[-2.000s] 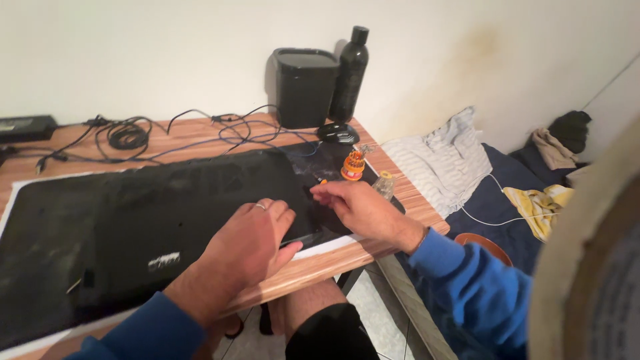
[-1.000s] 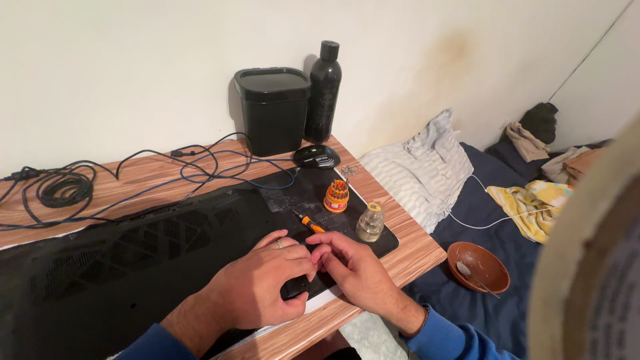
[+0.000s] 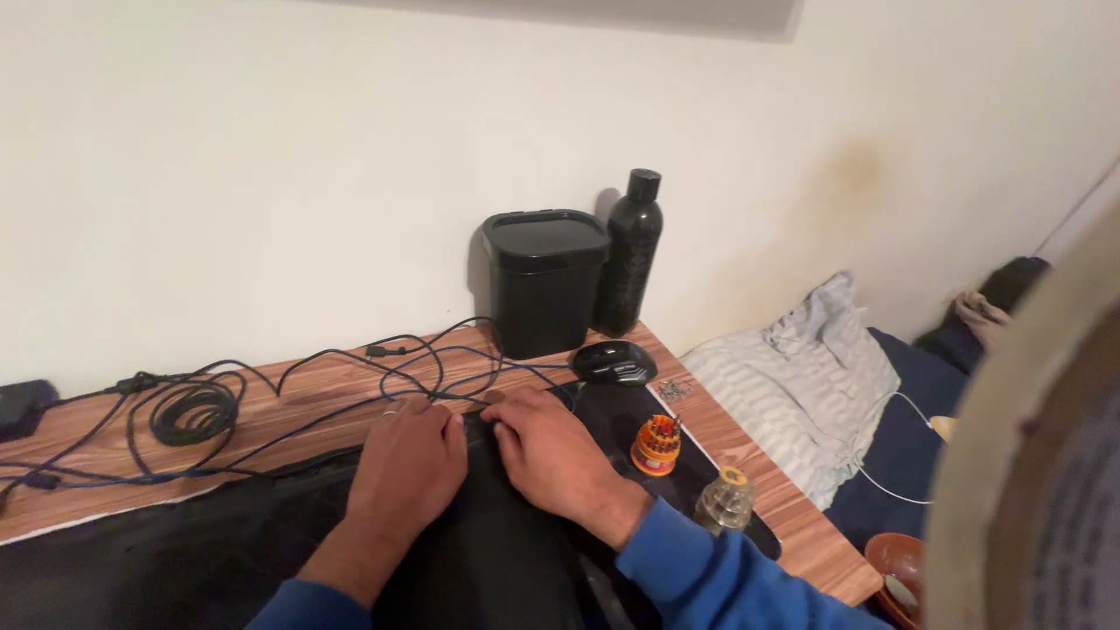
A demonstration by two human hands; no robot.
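Note:
A black laptop (image 3: 490,534) lies underside up on a black desk mat (image 3: 604,407). My left hand (image 3: 409,464) is at its far edge, fingers bent and a ring on one. To its right, my right hand (image 3: 556,451) touches the same far edge with curled fingers; the fingertips of both hands are partly hidden, so their hold is unclear. An orange holder of screwdriver bits (image 3: 656,446) stands on the mat right of my right hand. The clear plastic cover (image 3: 724,503) with a yellow top is beside my right sleeve.
Behind the laptop are coiled black cables (image 3: 194,411), a black computer mouse (image 3: 614,362), a black lidded bin (image 3: 549,284) and a black bottle (image 3: 630,254). Small screws (image 3: 674,389) lie near the wooden table's (image 3: 787,516) right edge. Beyond it are a brown bowl (image 3: 894,560) and bedding (image 3: 787,385).
Both hands have moved from the laptop's near right part to its far edge. The orange screwdriver seen on the mat one second ago is out of sight. The view has tilted up.

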